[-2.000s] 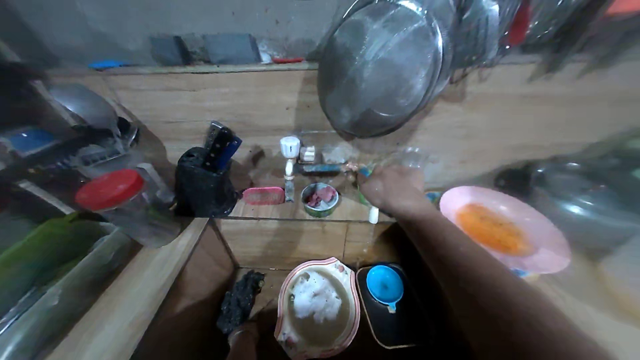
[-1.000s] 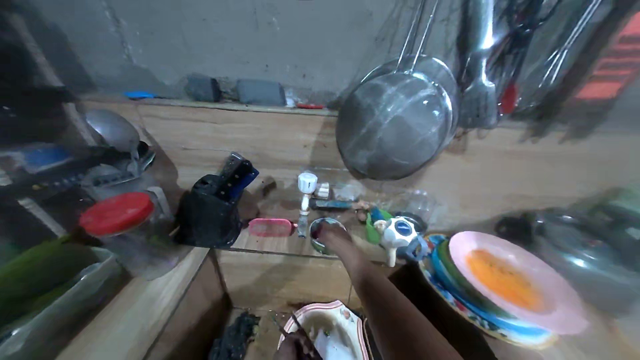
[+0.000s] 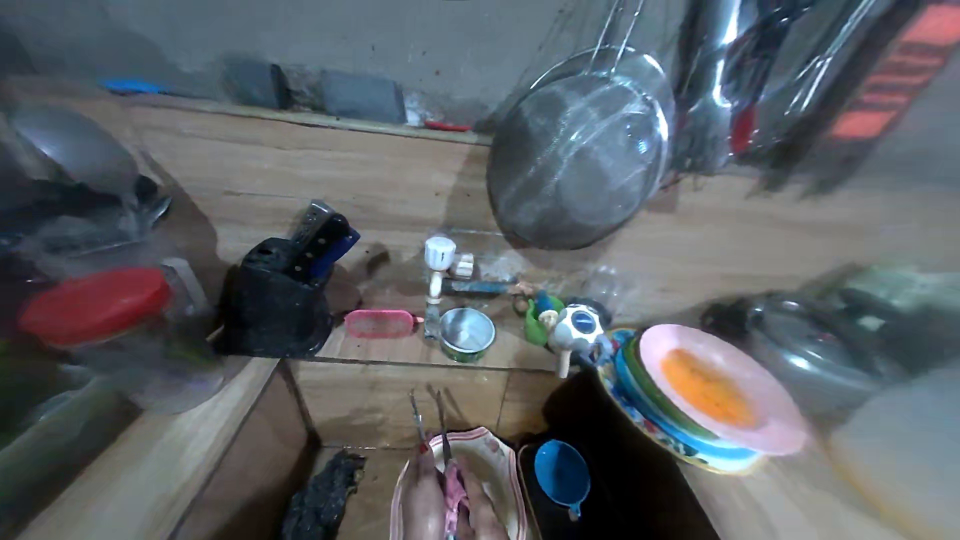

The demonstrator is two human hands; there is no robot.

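Note:
At the bottom centre, my left hand (image 3: 424, 495) is closed around thin metal utensils (image 3: 417, 416), whose exact kind is unclear. Close beside it, my right hand (image 3: 484, 510) presses a crumpled pink scrubber or cloth (image 3: 454, 499) against one of them. Both hands are over a white basin with a red-striped rim (image 3: 513, 472), partly hidden by them. A small metal tin (image 3: 466, 331) stands on the ledge above, next to a pink oval dish (image 3: 379, 324) and a white tap (image 3: 439, 255). A blue plastic cup (image 3: 561, 472) lies right of the basin, on a dark tray.
Stacked plates, topped by a pink one (image 3: 772, 405), stand on the right. At left are a black knife holder (image 3: 274, 315) and a red-lidded jar (image 3: 97, 307). A large strainer (image 3: 577, 157) hangs above. A dark crumpled thing (image 3: 326, 495) lies left of the basin.
My right hand has moved down from the tin to the basin, beside my left hand. The pink thing seen inside the tin at first is now at my right hand.

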